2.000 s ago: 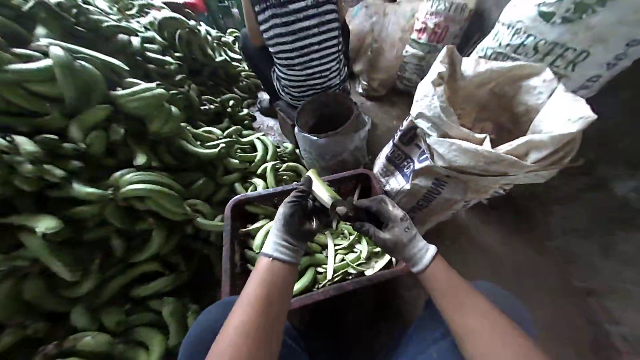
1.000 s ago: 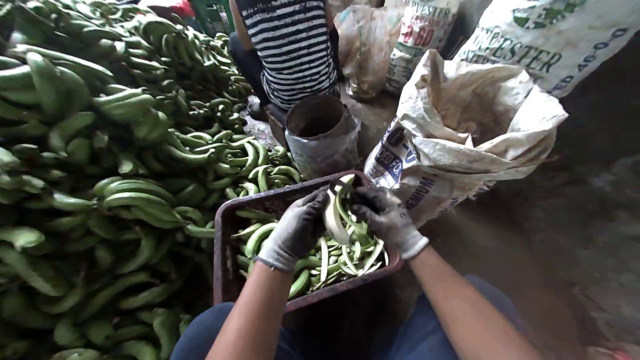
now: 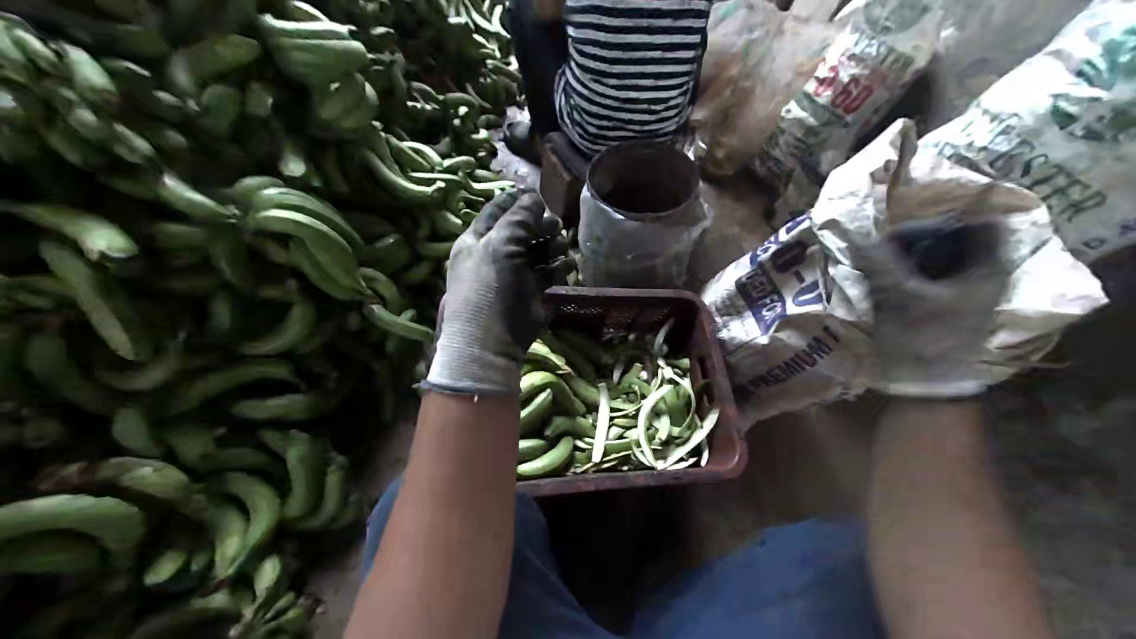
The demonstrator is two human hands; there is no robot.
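Observation:
My left hand (image 3: 497, 284), in a grey-white knit glove with a dark palm, is raised over the left rear corner of a dark red plastic crate (image 3: 729, 435). Its fingers are curled, and what lies inside them is hidden. Green bananas or plantains (image 3: 546, 457) and cut strips of green peel (image 3: 652, 422) lie in the crate. My right hand (image 3: 941, 293), gloved and blurred by motion, is over the mouth of an open white woven sack (image 3: 843, 222); whether it holds anything cannot be seen.
A heap of green bananas or plantains (image 3: 293, 222) covers the left side. Beyond the crate stands a cylindrical container (image 3: 643, 240). A person in a striped shirt (image 3: 635, 71) sits behind it. More printed sacks (image 3: 1056, 142) stand at the upper right.
Both hands were together over the crate, with a pale, partly peeled fruit between them. They are now apart: the right at the sack, the left raised. The fruit is no longer visible.

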